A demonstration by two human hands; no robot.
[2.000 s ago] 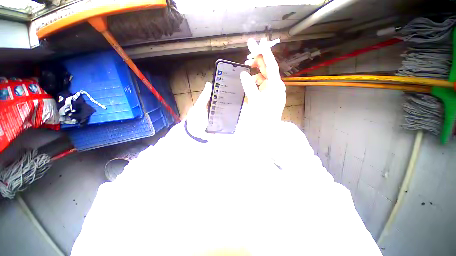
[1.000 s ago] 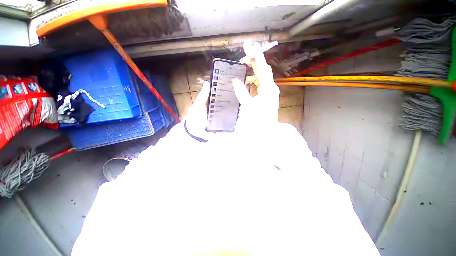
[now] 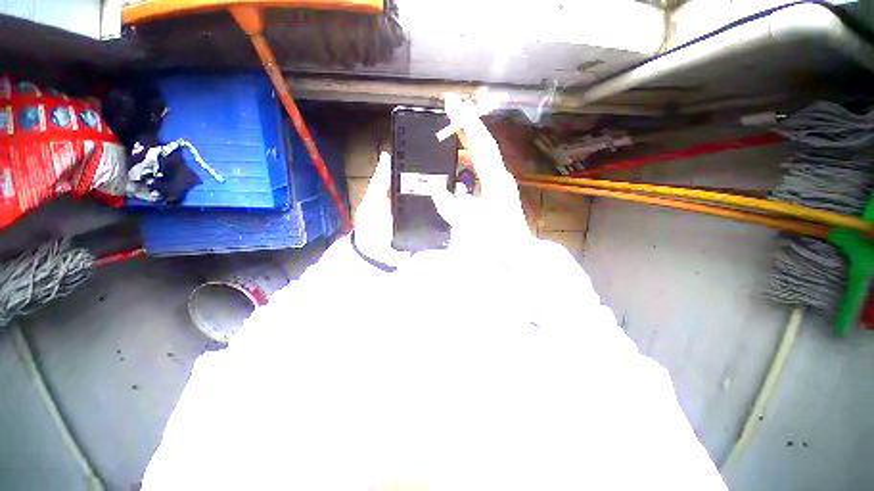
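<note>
A black smartphone stands upright in my left hand, with a dark line at the wrist. Its screen is dark grey with a white box across the middle. My right hand is beside the phone's right edge, its thumb over the lower screen. A thin white cigarette is between the right fingers, near the phone's top right corner. Both hands are overexposed, so finger detail is lost. The white work coat fills the lower picture.
Blue crates and a red printed bag stand at left, below an orange broom head. A round whitish bucket is on the tiles. Mop heads, a green head and yellow poles are at right.
The phone screen has gone from a light list to dark grey with a white box. The right hand has shifted left and down. The view has tilted, showing more of the bucket.
</note>
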